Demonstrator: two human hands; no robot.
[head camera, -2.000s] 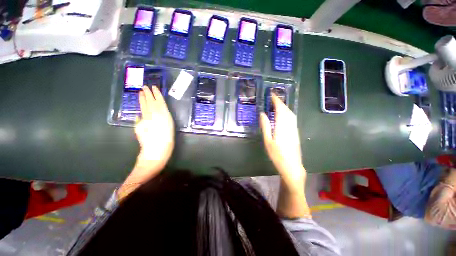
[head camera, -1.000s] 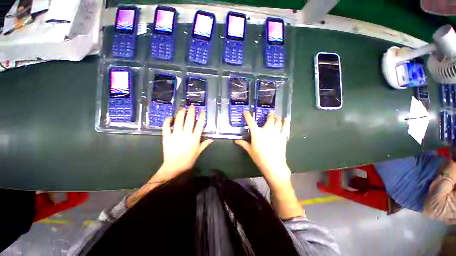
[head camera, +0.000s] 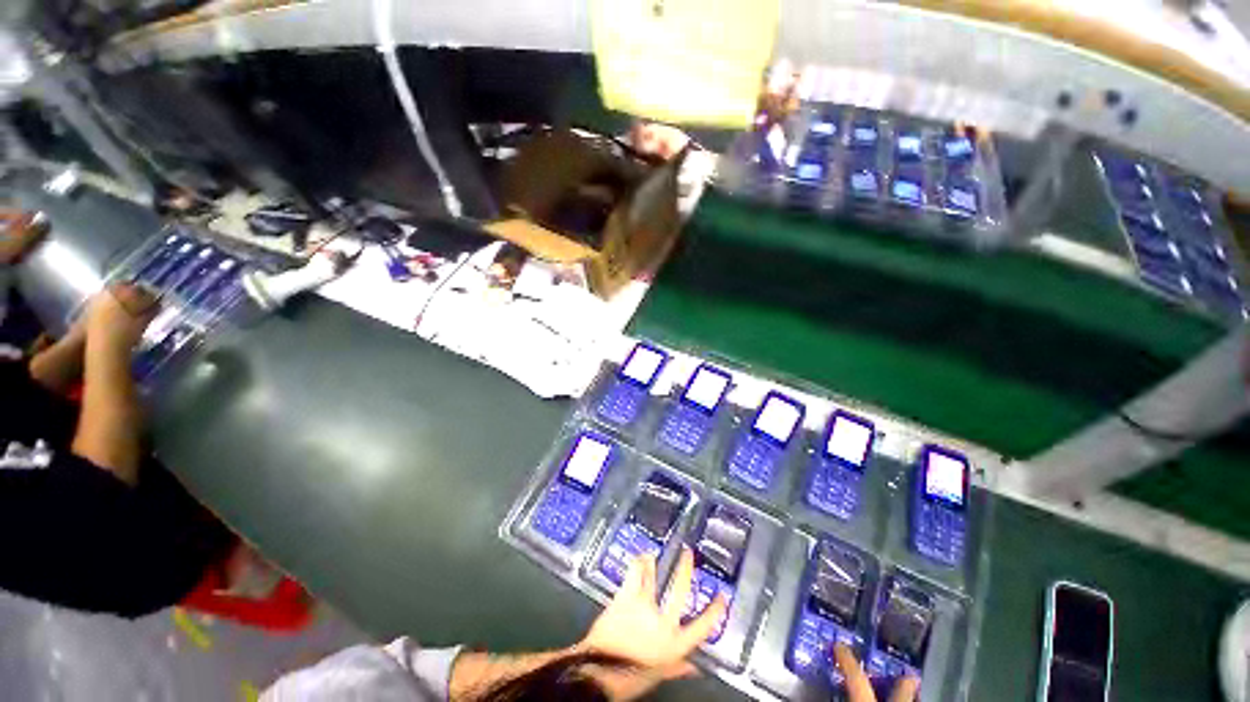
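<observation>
A clear blister tray [head camera: 537, 483] holds two rows of blue keypad phones. The back row phones, such as one near the middle [head camera: 765, 440], have lit screens. In the front row the leftmost phone [head camera: 570, 490] is lit and the others have dark screens. My left hand [head camera: 655, 620] has spread fingers on the keys of the dark phones left of the tray's middle. My right hand [head camera: 868, 682], cut off by the bottom edge, has fingertips on the lower keys of the two rightmost front phones [head camera: 831, 603].
A smartphone [head camera: 1077, 645] lies right of the tray. An open cardboard box [head camera: 587, 220] and white papers [head camera: 510, 318] are behind. Beyond the green strip [head camera: 877, 309] are more phone trays [head camera: 884, 167]. At left another person's arms [head camera: 107, 370] reach to a tray.
The view has swung left and up, showing the box, far trays and another person. Since the oldest frame, front-row phones have shifted in their pockets and the white slip is no longer visible.
</observation>
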